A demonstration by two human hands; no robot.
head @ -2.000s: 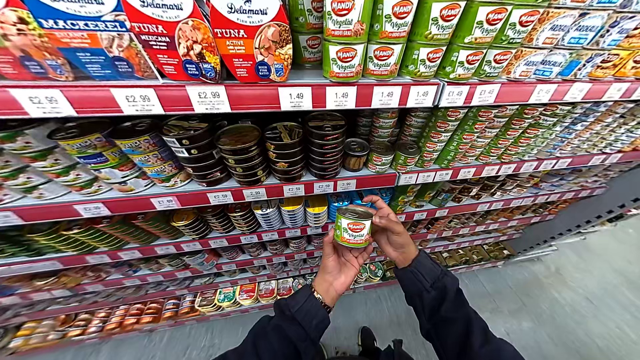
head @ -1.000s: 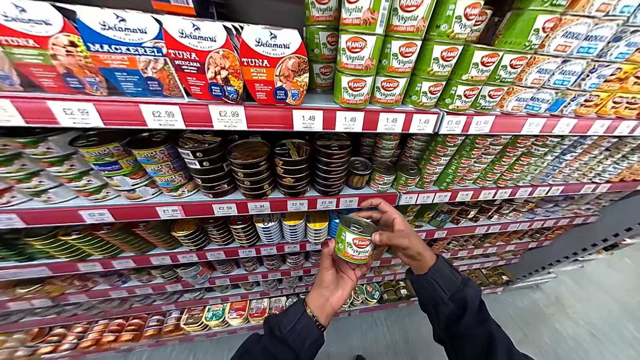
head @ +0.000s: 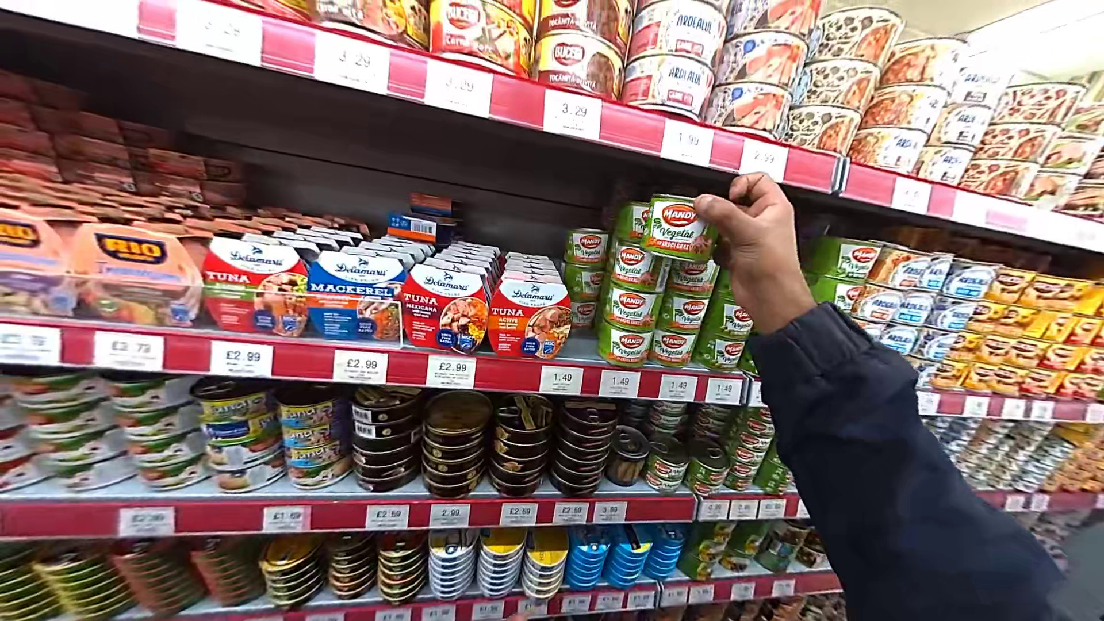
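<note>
My right hand (head: 759, 246), in a dark sleeve, grips a green-and-white Mandy vegetable pâté tin (head: 679, 228) by its right edge. The tin is slightly tilted at the top of the stacked Mandy tins (head: 631, 309), overlapping them in view; whether it rests on them cannot be told. Of my left hand only what seems a blurred fingertip (head: 520, 617) shows at the bottom edge; the rest is out of view.
Delamaris fish packs (head: 529, 317) stand left of the tins on the same shelf. The red edge of the upper shelf (head: 634, 121) runs just above my right hand. Dark round tins (head: 454, 444) are stacked on the shelf below. More tins (head: 901, 285) stand to the right.
My right hand has gone up to the shelf with a Mandy tin; before, both hands held a tin low in front of the shelves. My left hand has left the tin. The view has risen.
</note>
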